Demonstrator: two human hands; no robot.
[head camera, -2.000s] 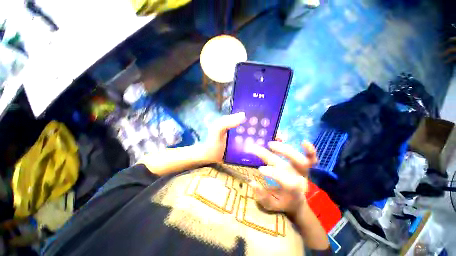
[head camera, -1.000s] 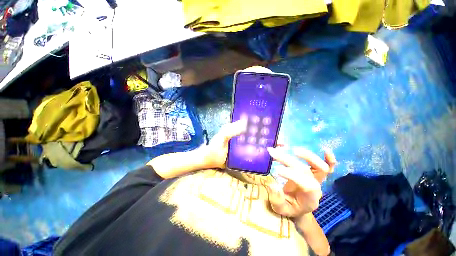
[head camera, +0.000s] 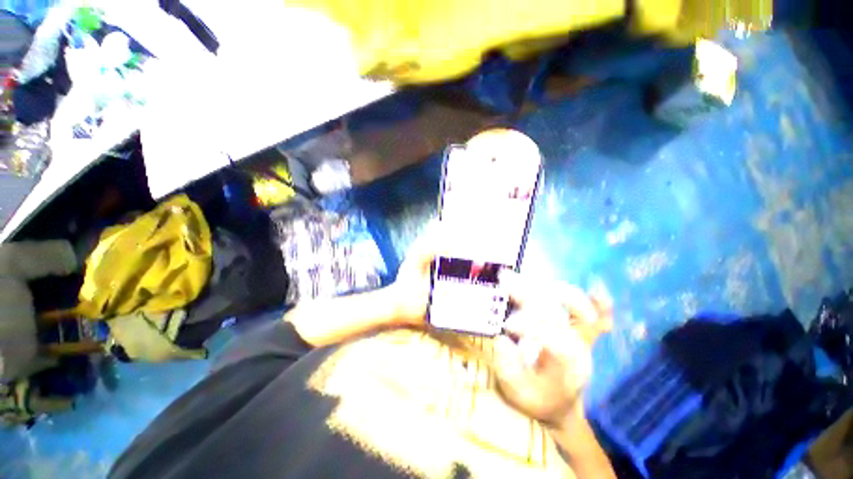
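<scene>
A smartphone (head camera: 484, 229) stands upright in the middle of the view, its screen bright white with a dark band low down. My left hand (head camera: 419, 281) holds it from the left side and below, partly hidden behind it. My right hand (head camera: 552, 346) is at the phone's lower right edge, fingers bent and spread, with the fingertips at or near the screen. I see nothing held in it. Both hands are bare and a little blurred.
Mustard garments (head camera: 468, 37) lie along the white table (head camera: 271, 84) at the top. A yellow garment (head camera: 154, 257) and checked cloth (head camera: 332, 254) are at the left. A blue crate (head camera: 650, 407) with dark garments (head camera: 748, 384) stands lower right on the blue floor (head camera: 645, 215).
The phone screen has gone from a purple keypad to a white page. My left thumb has left the screen's left side. The view has swung, bringing the mustard garments in at the top.
</scene>
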